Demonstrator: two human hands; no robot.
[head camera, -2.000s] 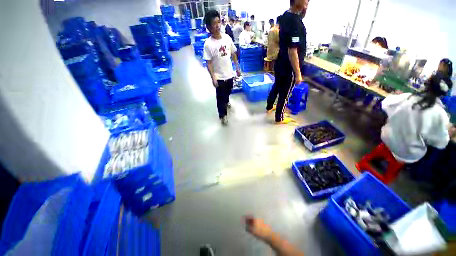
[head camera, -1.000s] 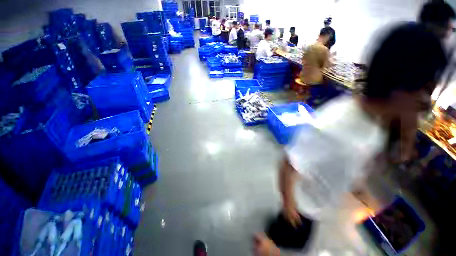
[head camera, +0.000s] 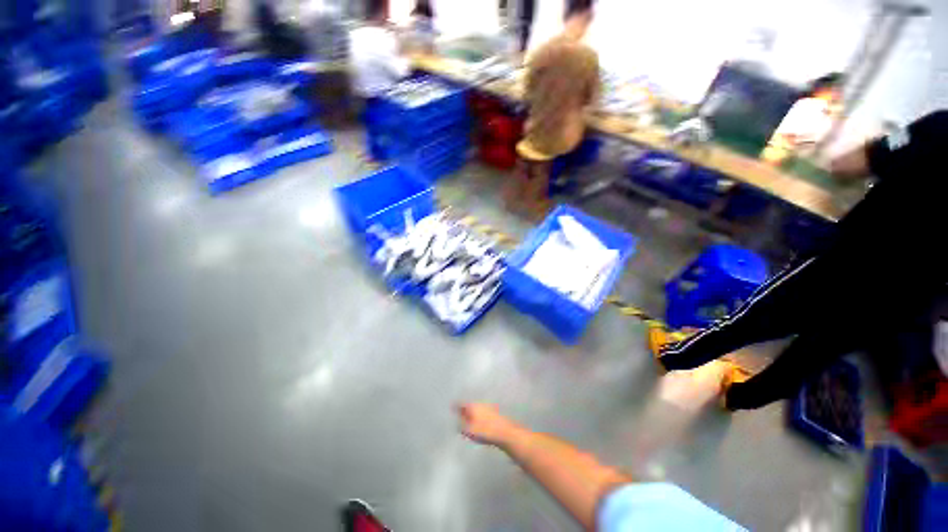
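My right hand (head camera: 483, 424) is low in the middle, on a bare forearm with a light-blue sleeve. It is small and blurred, over the grey floor and touching no crate; its finger pose is unclear. My left hand is not in view. Ahead, a blue crate (head camera: 376, 197) stands with a heap of grey-white handle-like pieces (head camera: 442, 260) at its near side. Beside it on the right is a blue crate (head camera: 556, 317) with a white liner sheet or bag (head camera: 570, 260) in it.
A person in black (head camera: 821, 301) stands at right beside a blue stool (head camera: 717, 283). Crates of dark pieces (head camera: 832, 405) lie lower right. People sit along the bench (head camera: 728, 161). Blue crate stacks (head camera: 42, 374) line the left; low crates (head camera: 239, 125) stand upper left.
The view has turned right and moved closer to the grey-white pieces and lined crate. The person in white who was close at right is out of view. More of my right forearm shows.
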